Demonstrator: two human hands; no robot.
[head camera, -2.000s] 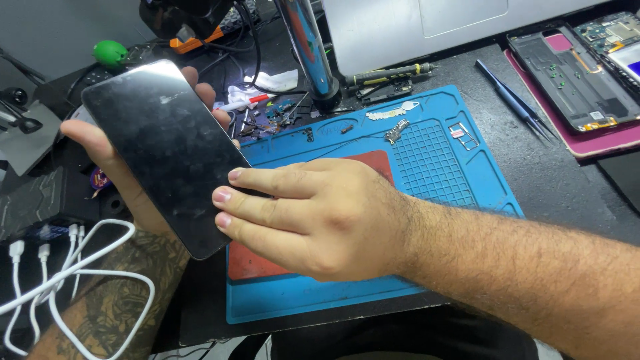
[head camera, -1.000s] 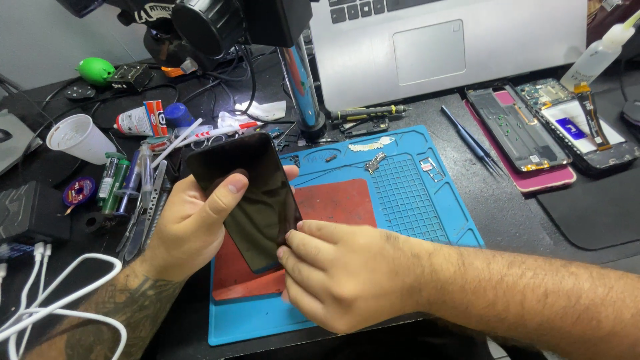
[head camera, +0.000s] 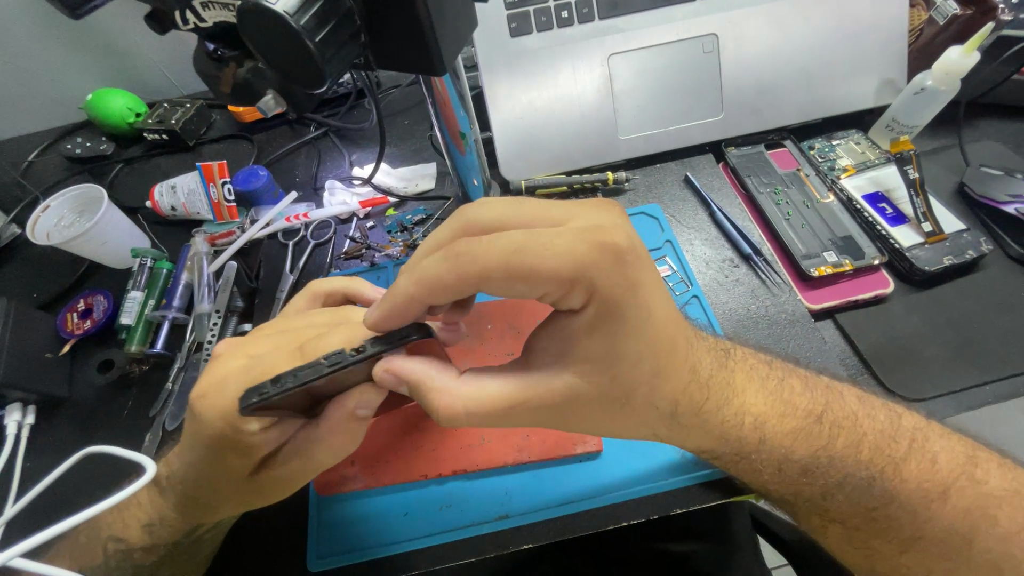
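Note:
A black smartphone screen assembly or frame (head camera: 344, 368) is held edge-on above the mats, its long thin side facing up. My left hand (head camera: 288, 384) grips it from behind, with the thumb under its near side. At its right end, my right hand (head camera: 528, 312) pinches the edge between thumb and index finger. Beneath both hands lie a red pad (head camera: 512, 456) and a blue silicone repair mat (head camera: 448, 512). A SIM tray (head camera: 674, 274) rests on the mat's right part.
A silver laptop (head camera: 552, 104) stands behind. To the right lie tweezers (head camera: 732, 232), a phone back frame (head camera: 808, 208), an opened phone (head camera: 904, 204) and a plastic bottle (head camera: 924, 96). Syringes (head camera: 152, 300), scissors (head camera: 300, 256) and a white cup (head camera: 88, 224) are on the left; a screwdriver (head camera: 568, 183) lies behind the mat.
The phone part, whose dark glass face showed before, is now turned edge-on. My right hand has moved from its lower part to pinch its right end. The view has shifted.

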